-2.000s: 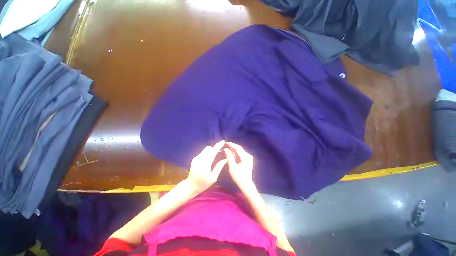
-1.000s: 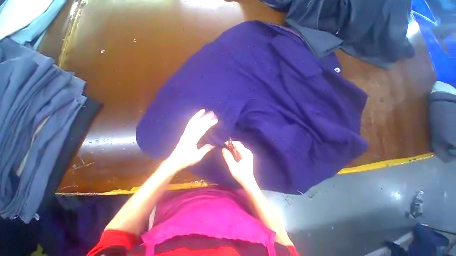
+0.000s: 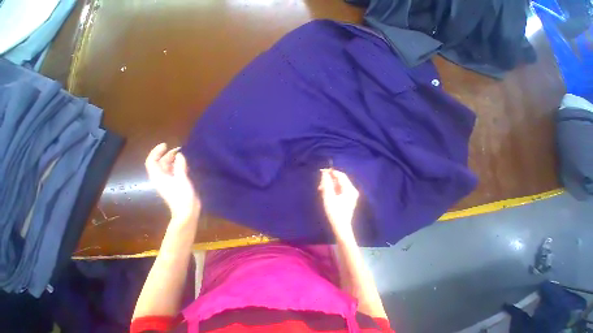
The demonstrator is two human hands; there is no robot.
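The purple garment (image 3: pixel 260 110) lies spread over the brown table, with folds at its middle and right. A tiny pale dot shows near its upper right edge. My left hand (image 3: pixel 170 179) is at the garment's left edge, fingers curled and apart, partly over bare table; I cannot tell if it holds a thread. My right hand (image 3: pixel 339 195) is over the garment's lower middle, with its fingertips pinched around the thread snips (image 3: pixel 330 164), of which only thin points show.
A stack of grey-blue garments (image 3: pixel 45 169) stands at the left, with pale garments (image 3: pixel 26 26) beyond. Dark garments (image 3: pixel 455 32) lie at the far right. A grey bundle (image 3: pixel 577 146) is at the right edge. Yellow tape (image 3: pixel 500 205) runs along the near table edge.
My left hand has moved from the middle of the garment out to its left edge. My right hand has moved a little right and away from me. The hands are now far apart.
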